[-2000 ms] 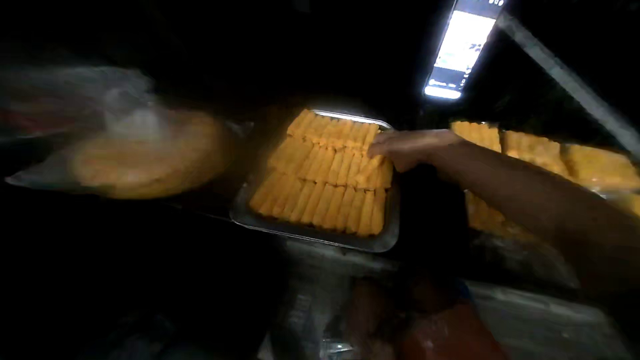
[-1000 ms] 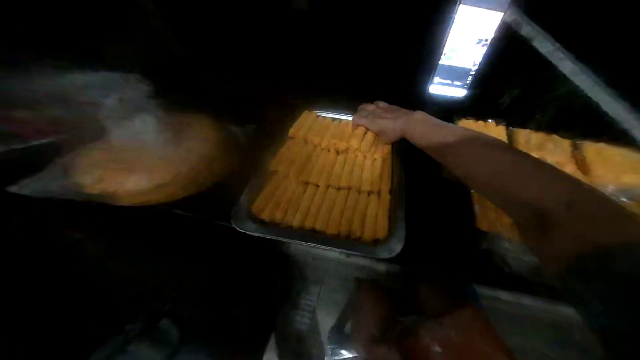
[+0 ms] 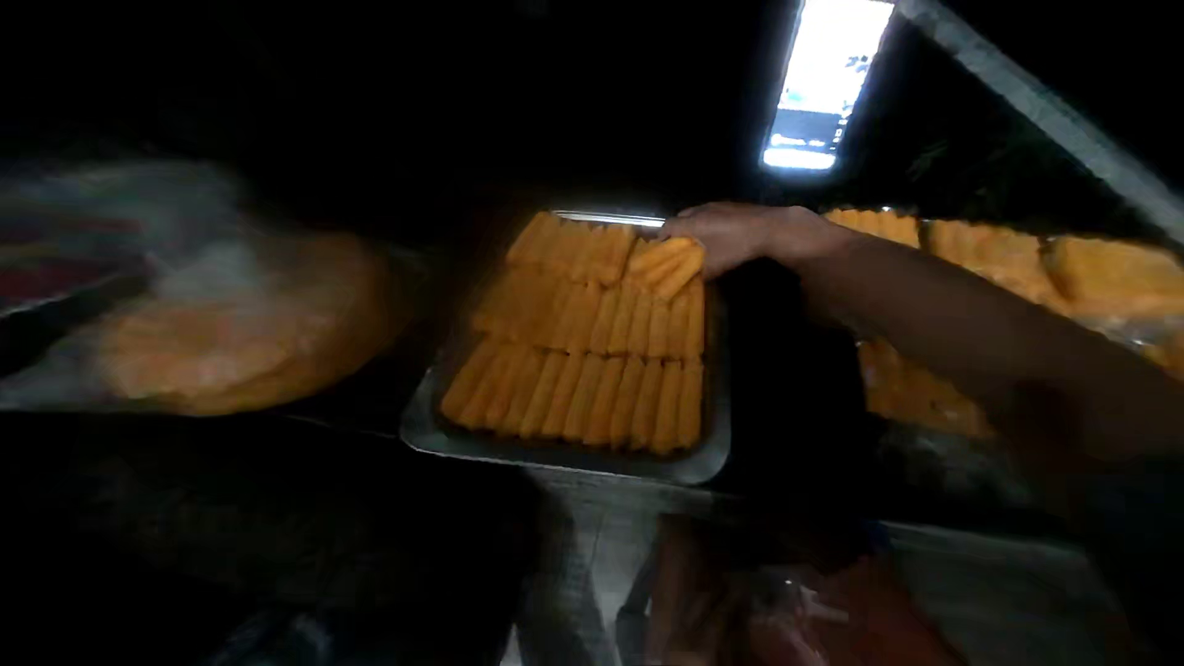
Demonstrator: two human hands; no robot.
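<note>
My right hand (image 3: 717, 236) reaches in from the right to the far right corner of a metal tray (image 3: 573, 462). Its fingers are closed around a few yellow-orange stick-shaped food rolls (image 3: 668, 266), which lie tilted over the others; the fingertips are partly hidden. Rows of similar rolls (image 3: 573, 398) lie side by side in the tray. My left hand cannot be made out.
A clear plastic bag of yellowish food (image 3: 231, 342) lies left of the tray. More yellow-orange food in bundles (image 3: 990, 254) sits at the right, partly behind my forearm. A lit screen (image 3: 828, 83) stands beyond, beside a pale slanting bar (image 3: 1045, 102). Surroundings are dark.
My right hand has moved from the tray's right side to its far right corner. The rolls at that corner now lie tilted at my fingers.
</note>
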